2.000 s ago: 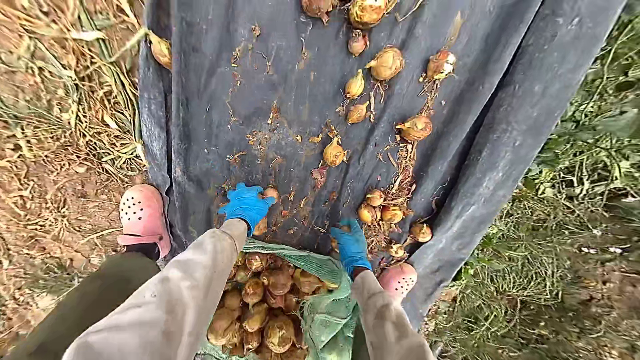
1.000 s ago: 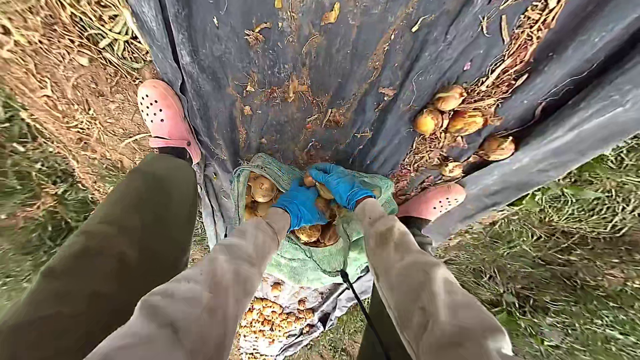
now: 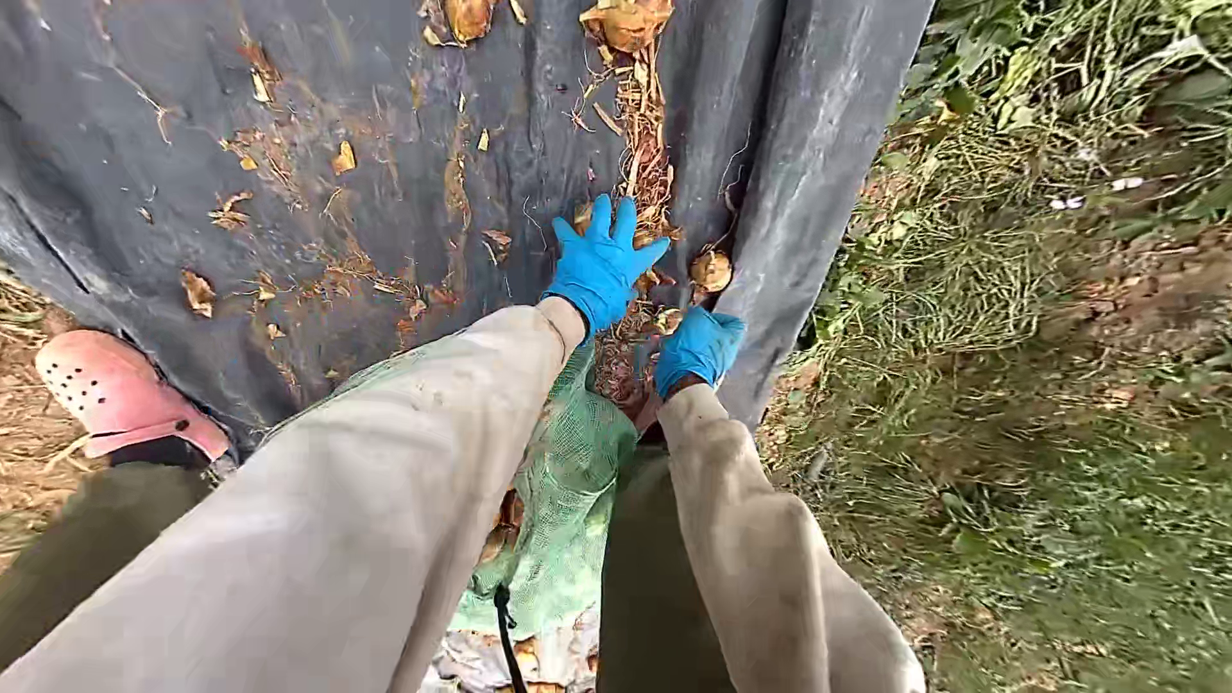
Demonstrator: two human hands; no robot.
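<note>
My left hand (image 3: pixel 602 269), in a blue glove, reaches with spread fingers over onions lying among dry skins on the black sheet; the palm is hidden. My right hand (image 3: pixel 700 348), gloved alike, has curled fingers just below a brown onion (image 3: pixel 711 270); whether it holds anything is hidden. Beneath my left forearm a green mesh sack (image 3: pixel 568 481) shows a few onions (image 3: pixel 505 529) through its opening. Two more onions, one (image 3: pixel 470 17) and another (image 3: pixel 628 23), lie at the top of the view.
The wrinkled black sheet (image 3: pixel 385 115) carries a strip of dry stalks and skins (image 3: pixel 647 144). A pink clog (image 3: pixel 125 395) is on my foot at the left edge. Grass and weeds (image 3: pixel 943 404) border the sheet at right. A black cord (image 3: pixel 507 635) hangs below the sack.
Both hands have left the sack's mouth, where they were a second ago, and moved to the onions on the sheet at its right side. The view has shifted closer to that side.
</note>
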